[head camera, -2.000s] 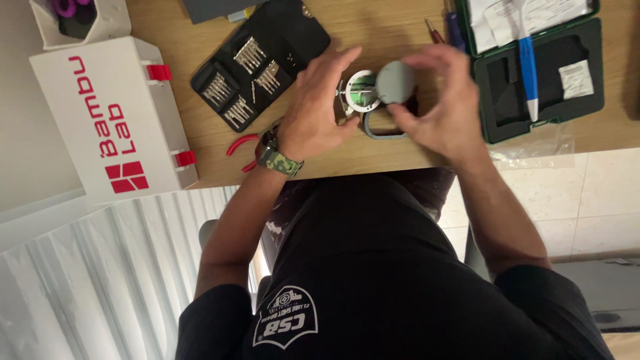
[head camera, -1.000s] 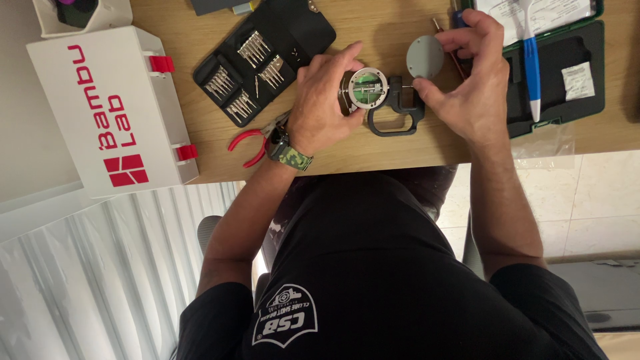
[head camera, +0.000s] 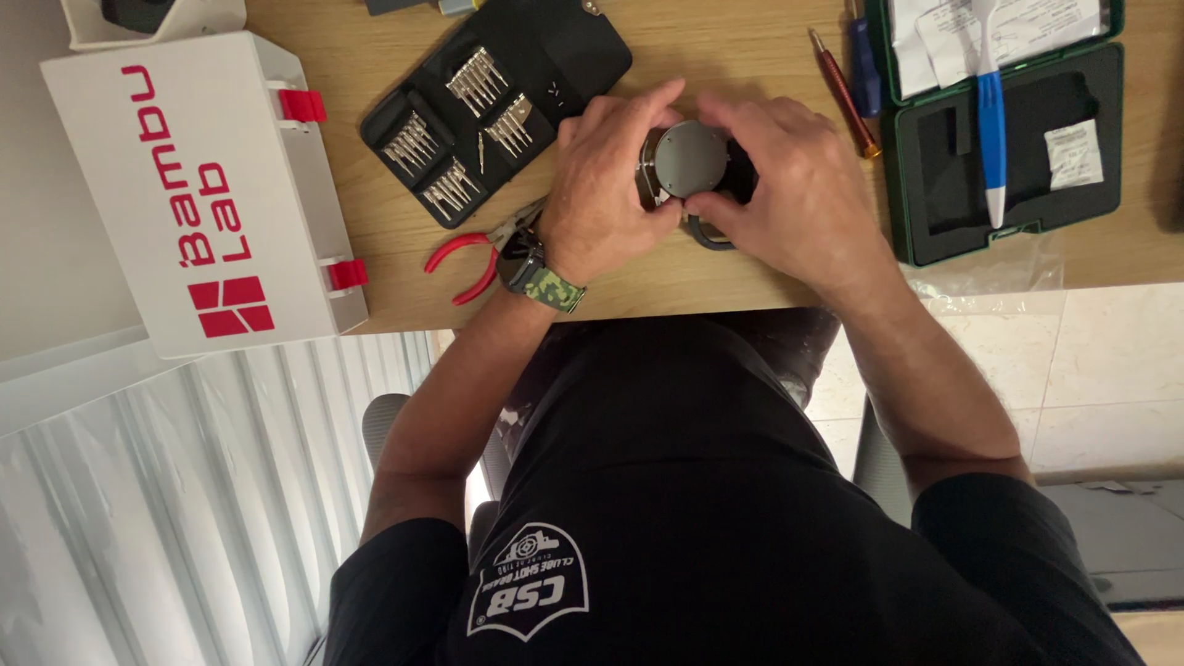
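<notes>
A round grey cover (head camera: 691, 159) lies over the face of a small round device (head camera: 649, 176) with a dark looped frame (head camera: 710, 233). Around the device's left side curls my left hand (head camera: 610, 180), fingers and thumb gripping it. My right hand (head camera: 795, 185) pinches the cover's right edge between thumb and fingers. The device's inside is hidden beneath the cover. Red-handled pliers (head camera: 474, 259) lie by my left wrist, partly covered by it. A black case of screwdriver bits (head camera: 462, 139) is open beyond my left hand.
A white box with red latches (head camera: 222, 203) stands at the left. To the right lie a red screwdriver (head camera: 844, 92), a blue-handled tool (head camera: 865, 69) and an open green case (head camera: 934, 245) with a blue-and-white brush (head camera: 990, 139) across it. A clear plastic bag (head camera: 1013, 273) lies at the table edge.
My right hand has moved left with the grey cover, from beside the device to over it. The device's green and white inside, visible one second ago, is now covered.
</notes>
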